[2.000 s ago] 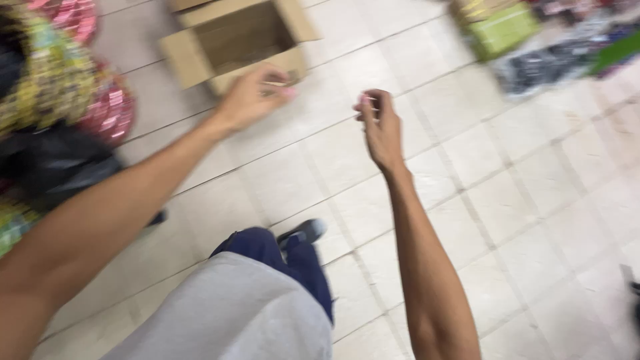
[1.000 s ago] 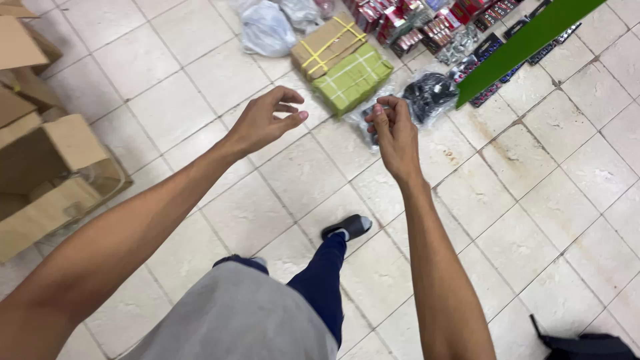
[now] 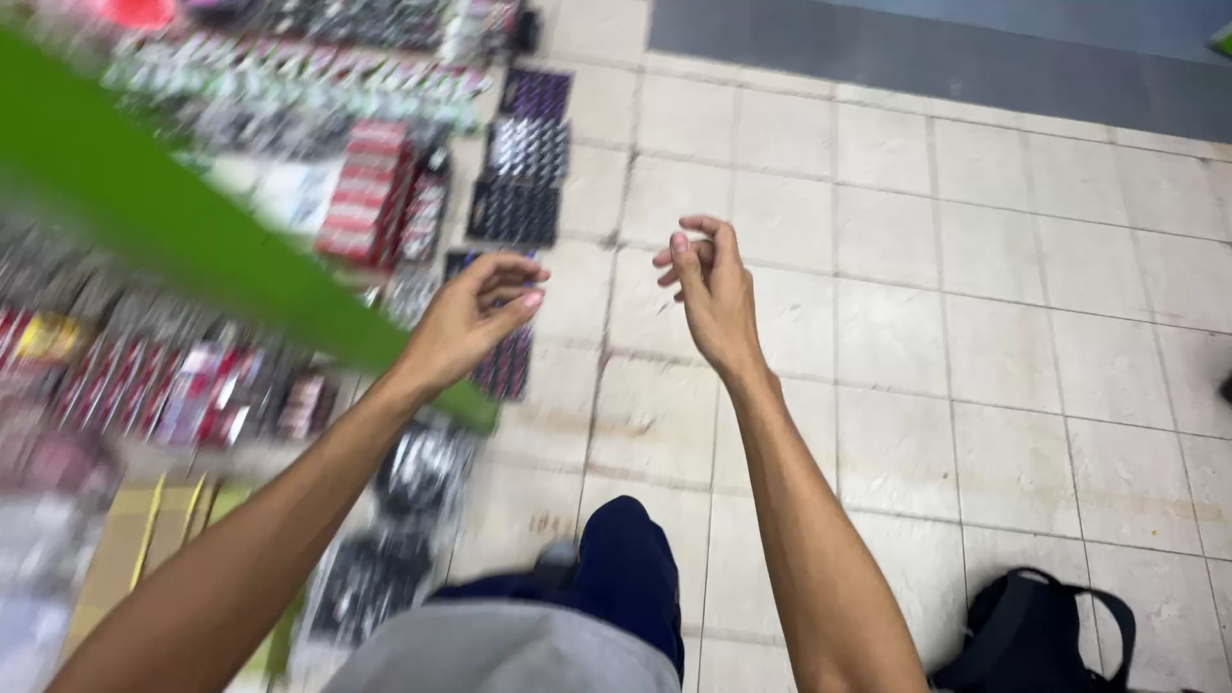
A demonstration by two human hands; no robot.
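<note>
My left hand [image 3: 481, 313] is held out at the centre left with its fingers curled and apart, and nothing is in it. It appears in front of the edge of the packaged goods and the green pillar-like strip [image 3: 241, 260]. To its right, my right hand [image 3: 710, 279] hangs over the pale tiled floor [image 3: 885, 327], its fingers loosely bent and empty. Dark packs of small items [image 3: 515, 212] lie in a row on the floor just above my left hand. Red and white boxes [image 3: 361, 192] are stacked to the left of those packs.
A black bag [image 3: 1039, 630] with a strap lies on the floor at the lower right. Clear plastic bags with black contents [image 3: 371, 582] and a brown package with yellow straps [image 3: 135, 539] are at the lower left. A grey-blue floor strip [image 3: 914, 63] crosses the top.
The view has swung strongly to the right, past the cardboard boxes seen earlier. The packaged goods now fill the left side, and the black bag shows more fully. Both hands remain raised and empty.
</note>
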